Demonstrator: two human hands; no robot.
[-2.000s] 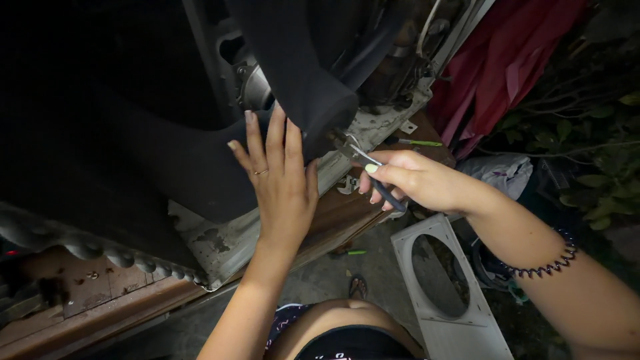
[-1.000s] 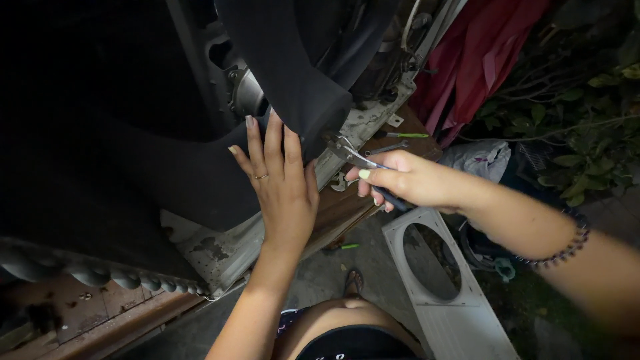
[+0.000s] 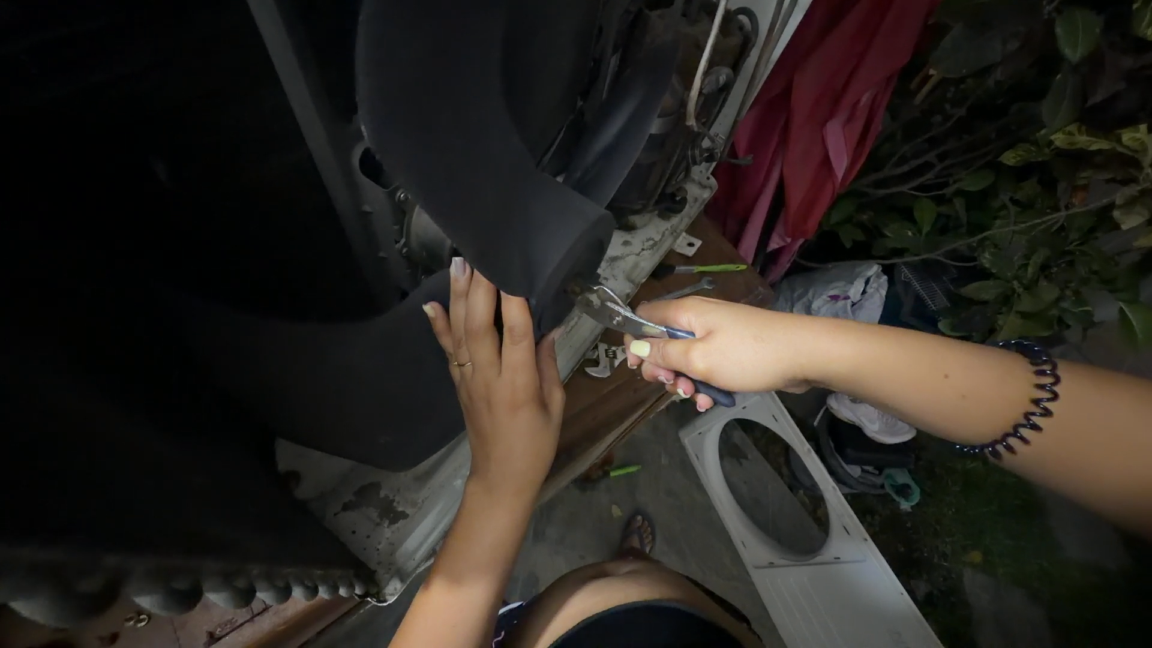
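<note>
A large dark fan [image 3: 450, 135] with curved blades sits in an opened metal housing [image 3: 643, 247]. My left hand [image 3: 504, 378] lies with its fingers spread against the fan near its hub, holding nothing. In my right hand [image 3: 693, 346] is a pair of pliers [image 3: 621, 315] with dark blue handles, gripped around both of them. The jaws meet the middle of the fan hub, at what looks like the shaft end; whether they are closed on it is hard to tell.
A wrench [image 3: 688, 290], a green-handled tool [image 3: 715, 268] and an adjustable wrench [image 3: 605, 360] lie on the wooden surface [image 3: 585, 409]. Below right leans a pale panel [image 3: 864, 576] with a round opening. Red cloth [image 3: 810, 135], a plastic bag [image 3: 841, 292] and leafy plants [image 3: 1017, 261] are at right.
</note>
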